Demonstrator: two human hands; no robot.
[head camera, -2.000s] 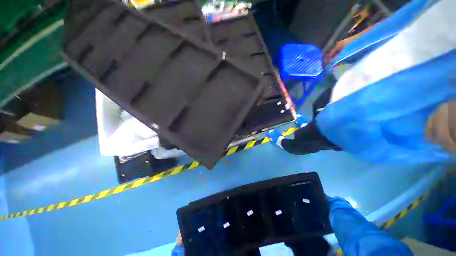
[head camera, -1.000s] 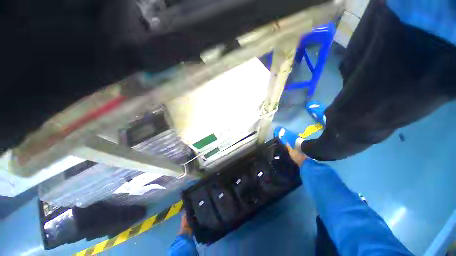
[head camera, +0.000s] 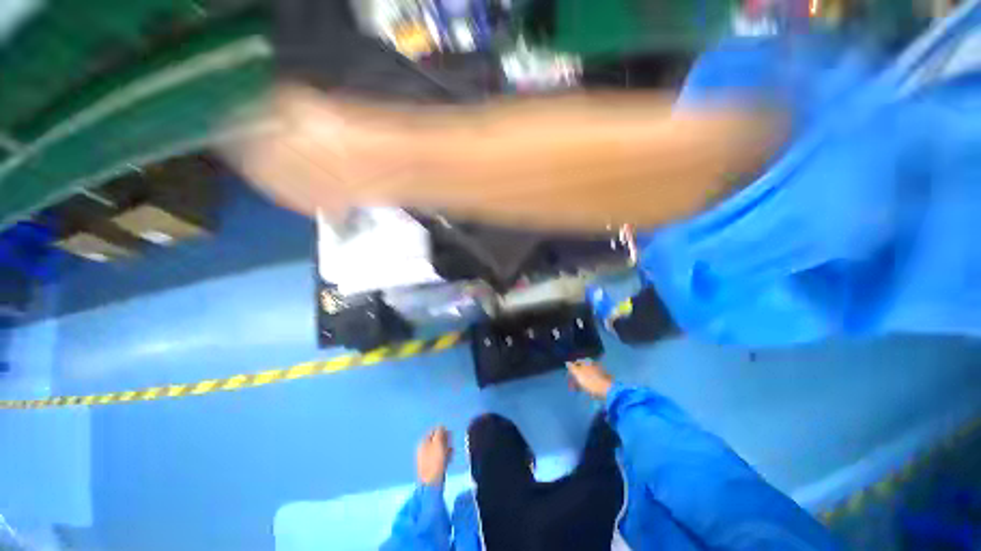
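The black component tray (head camera: 535, 347) lies low in front of me, at or near the floor beside the yellow-black tape. Its compartments hold dark parts with small white labels. My right hand (head camera: 588, 379) is close to the tray's near right edge; blur hides whether it touches. My left hand (head camera: 434, 456) is off the tray, below and left of it, and seems to hold nothing; its fingers are too small to read.
Another person's blurred bare arm (head camera: 516, 156) and blue sleeve (head camera: 785, 248) cross the view above the tray. A white bin (head camera: 377, 253) and stacked dark trays stand behind. Yellow-black tape (head camera: 247, 379) runs left. Cardboard cartons (head camera: 156, 224) sit at the far left.
The tray, held in both hands before, is now lower and farther from me. My left hand has come away from it. Another person's arm has swung across the view.
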